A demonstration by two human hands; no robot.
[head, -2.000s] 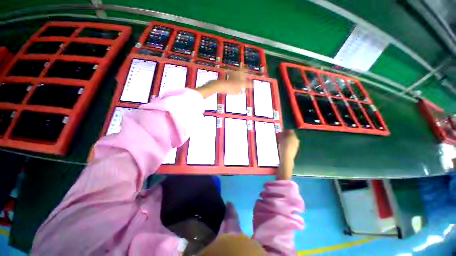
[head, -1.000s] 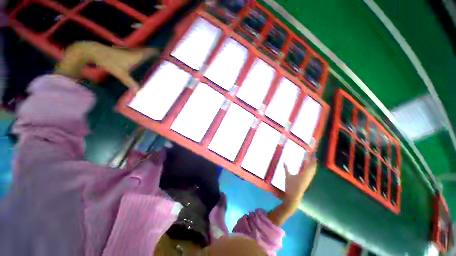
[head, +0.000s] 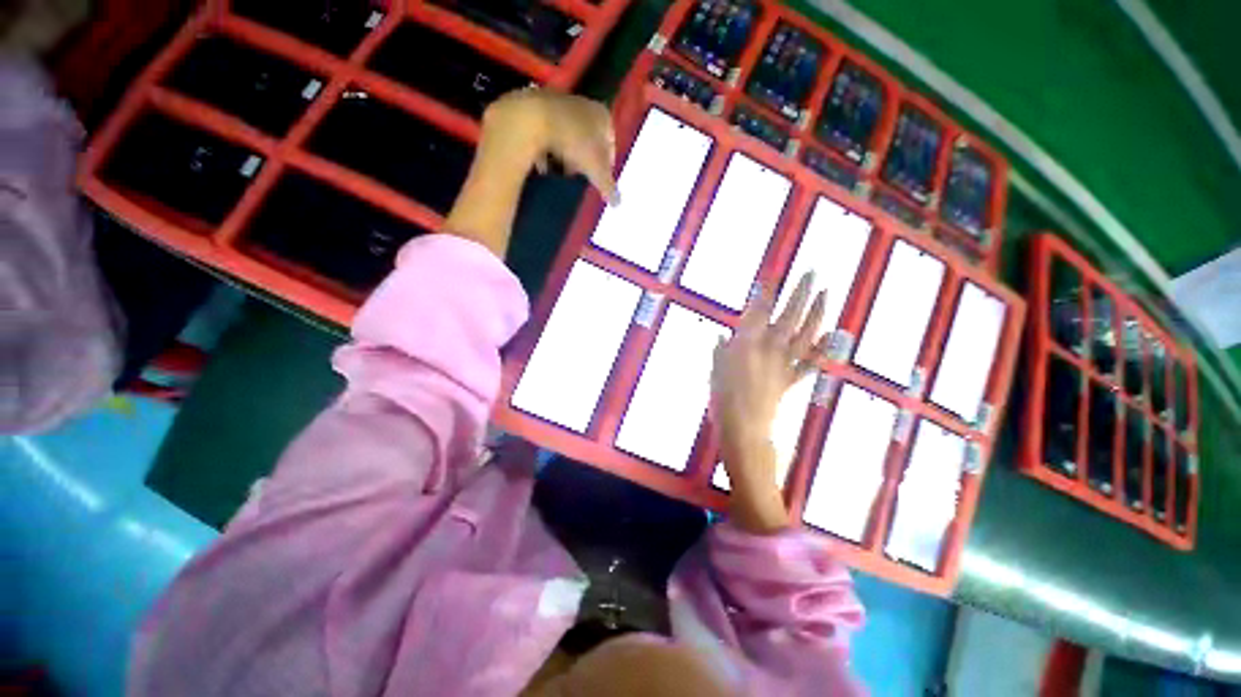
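Note:
A red phone tray (head: 626, 470) lies in front of me with ten smartphones in two rows, their touchscreens plain white. My left hand (head: 551, 143) is at the tray's upper left, a finger at the left edge of the top-left smartphone (head: 656, 188); it holds nothing. My right hand (head: 772, 357) is over the middle of the tray, fingers spread and empty, covering parts of the middle phones. Whether it touches a screen I cannot tell. Small barcode labels (head: 649, 309) sit beside the phones.
A second tray (head: 1007, 184) with phones showing icons is partly covered behind. Trays of dark phones stand at the left (head: 225, 245) and right (head: 1041, 381) on the green bench (head: 1014, 538). A person's pink sleeve (head: 61, 259) is at the far left.
My left hand has moved from the tray's lower left corner to its upper left. My right hand has moved from the lower right corner to the middle. The view has shifted.

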